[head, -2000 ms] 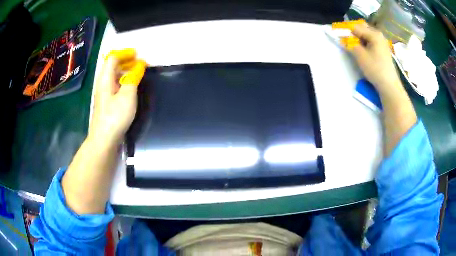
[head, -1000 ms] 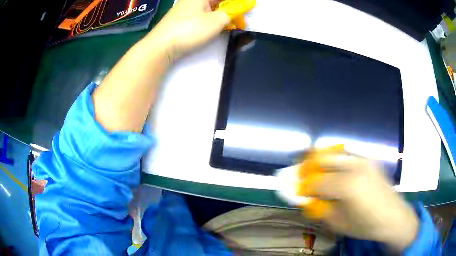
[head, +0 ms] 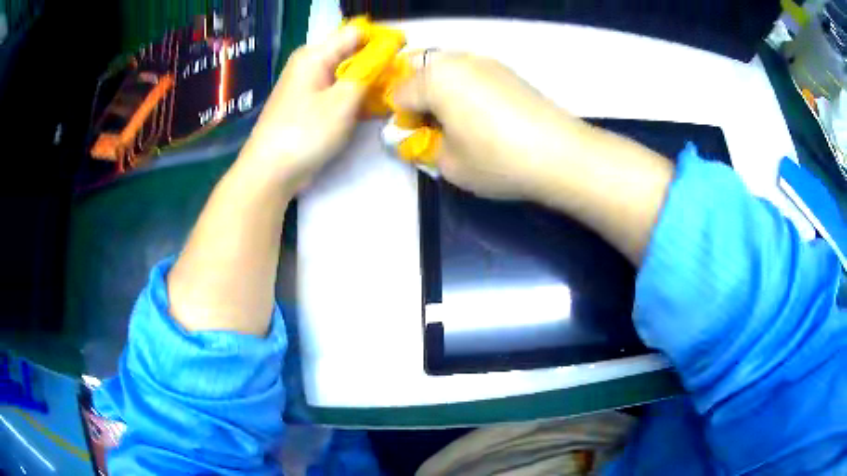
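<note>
The tablet [head: 520, 270] lies flat on the white work mat [head: 358, 270], its glossy black screen up, its upper part covered by my right forearm. My right hand [head: 474, 121], with yellow-orange finger cots, is at the tablet's upper left corner and is closed on a small white wiping cloth [head: 397, 138]. My left hand [head: 320, 107], also with finger cots, is just left of it, fingers bent and close to or touching the right fingers. I cannot tell whether it holds anything.
The stack of printed films [head: 181, 102] lies at the upper left on the green bench [head: 139, 251]. The blue squeegee [head: 815, 200] lies at the mat's right edge. The black foam tray [head: 594, 20] stands behind the mat. Crumpled clear plastic [head: 829, 56] is at the upper right.
My right hand has moved with the cloth from the tablet's front edge to its upper left corner, beside my left hand. My left hand has shifted left and down. The camera view has shifted.
</note>
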